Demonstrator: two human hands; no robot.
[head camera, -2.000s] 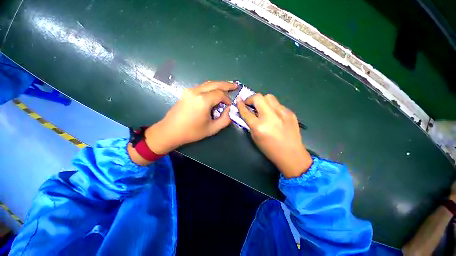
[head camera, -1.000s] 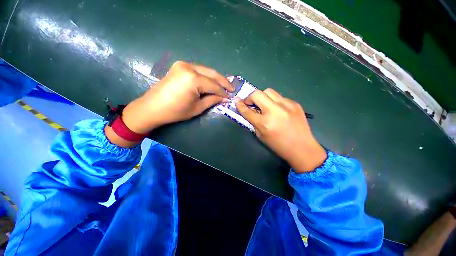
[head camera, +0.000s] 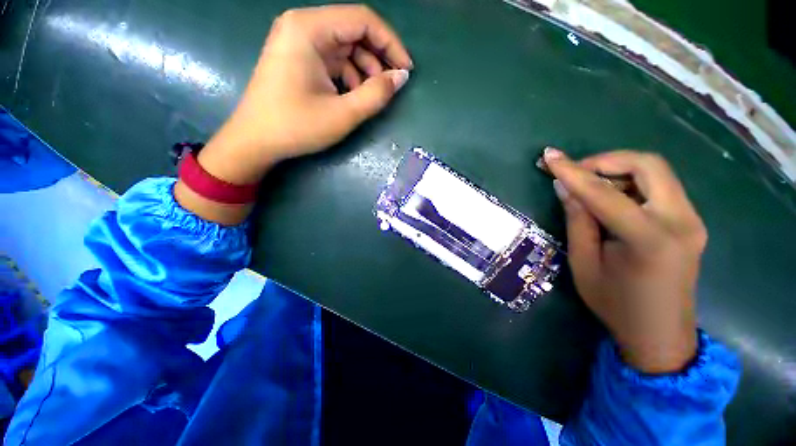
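An open phone assembly (head camera: 471, 228) lies diagonally on the dark green bench, with a pale middle, dark strips and a dark speckled board section at its lower right end. Neither hand touches it. My left hand (head camera: 319, 87) is above its upper left end, fingers loosely curled, thumb and index tips close together, with nothing visible between them. My right hand (head camera: 637, 235) is just right of the phone. It pinches a thin dark stick (head camera: 542, 164), whose tip shows at the fingertips; most of it is hidden by the fingers.
The bench top (head camera: 419, 322) has a chipped white edge (head camera: 681, 74) at the upper right, with a green surface beyond it. My blue sleeves and legs are along the near side. Blue floor shows at the left.
Both hands have come off the phone and moved apart, left hand up and left, right hand to the right. The whole phone now shows, further right and lower in view.
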